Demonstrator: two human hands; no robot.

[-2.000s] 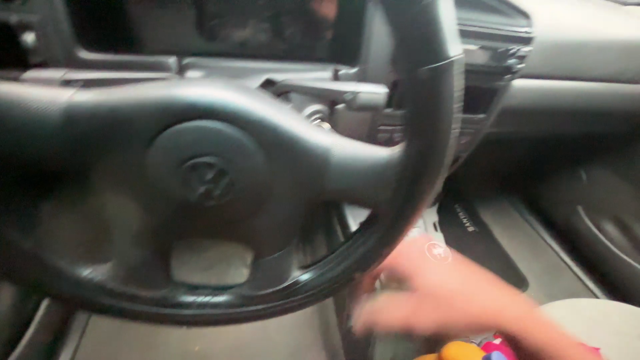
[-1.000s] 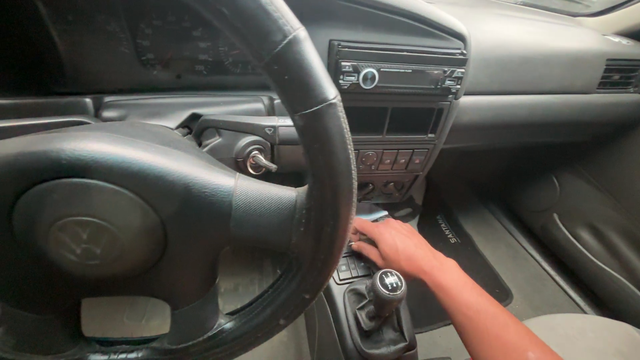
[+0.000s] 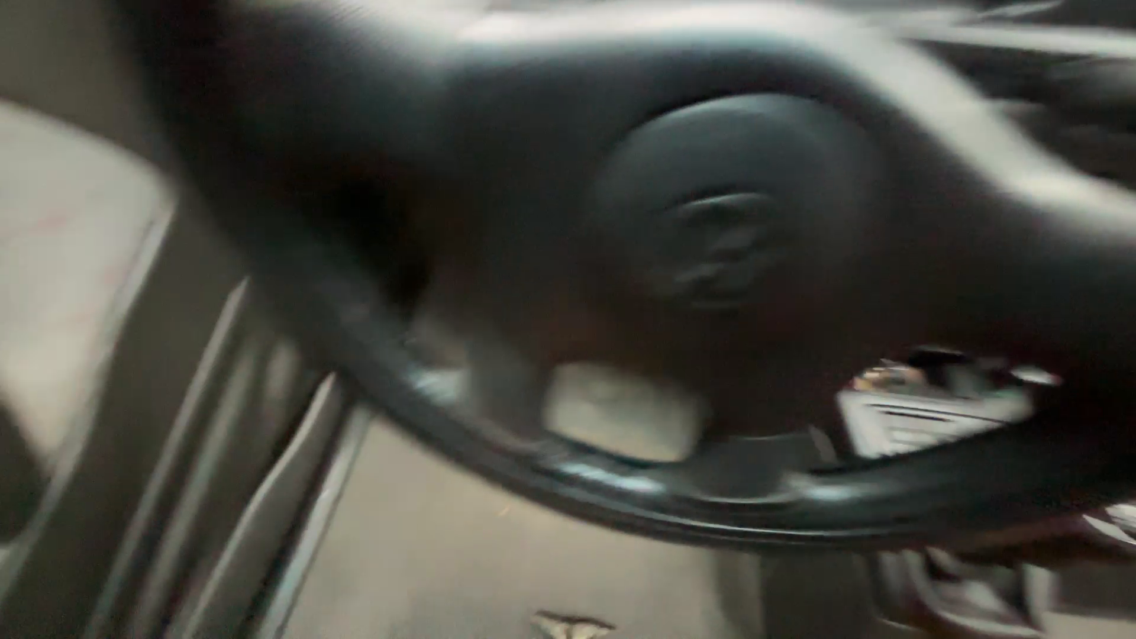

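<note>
Neither my left hand nor my right hand can be made out in this blurred head view. A black car steering wheel (image 3: 728, 524) fills most of the picture, with a round hub (image 3: 737, 204) that bears a raised emblem. Between the lower spokes there is an opening with a pale surface behind it. Part of a light ribbed piece (image 3: 932, 417) shows through the gap at the right. What lies behind the wheel is mostly hidden.
At the left run the door sill strips (image 3: 204, 461) of the car, with pale ground (image 3: 71, 293) beyond them. Below the wheel is the beige floor (image 3: 461, 541), and a small light object (image 3: 572, 626) lies at the bottom edge.
The view has swung left and down, to the wheel and door sill. My right hand, at the centre console by the gear lever one second ago, is out of sight.
</note>
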